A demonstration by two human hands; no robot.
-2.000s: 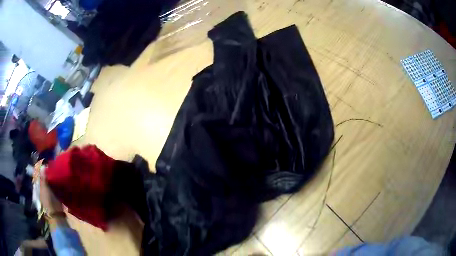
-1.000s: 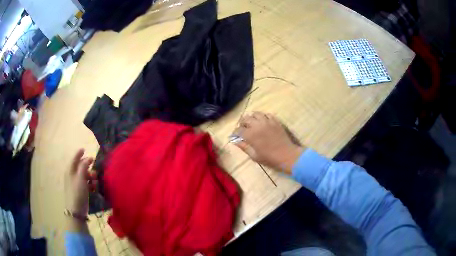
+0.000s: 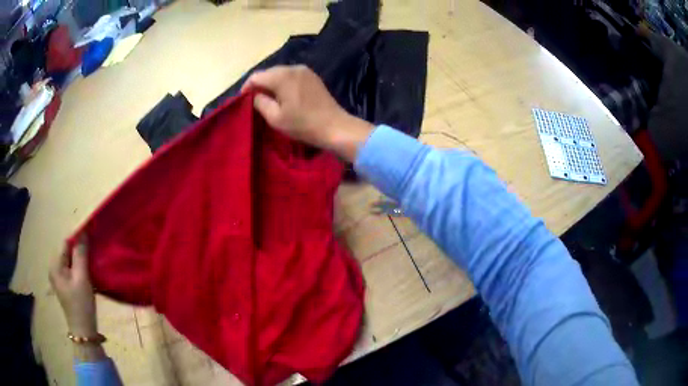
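A bright red, matt garment (image 3: 204,219) is held up and spread above the table. My left hand (image 3: 73,283), with a bracelet at the wrist, grips its edge at the far left. My right hand (image 3: 294,102) grips the other end of the edge near the middle top. The edge is taut between the hands; the rest hangs in folds towards me. A shiny black jacket (image 3: 400,75) lies behind it, partly hidden by the garment and my right hand. A small metal object (image 3: 388,206) lies on the table beside my right sleeve.
The pale wooden table (image 3: 483,83) has dark drawn lines. A white sheet with a blue grid (image 3: 569,146) lies at its right side. Red, blue and yellow items (image 3: 96,54) lie at the far left. A red curved thing (image 3: 645,188) is beyond the right edge.
The red garment has gone from a bunched heap to being spread between both hands. My right hand has moved up and left and taken hold of it; the small metal object is out of it.
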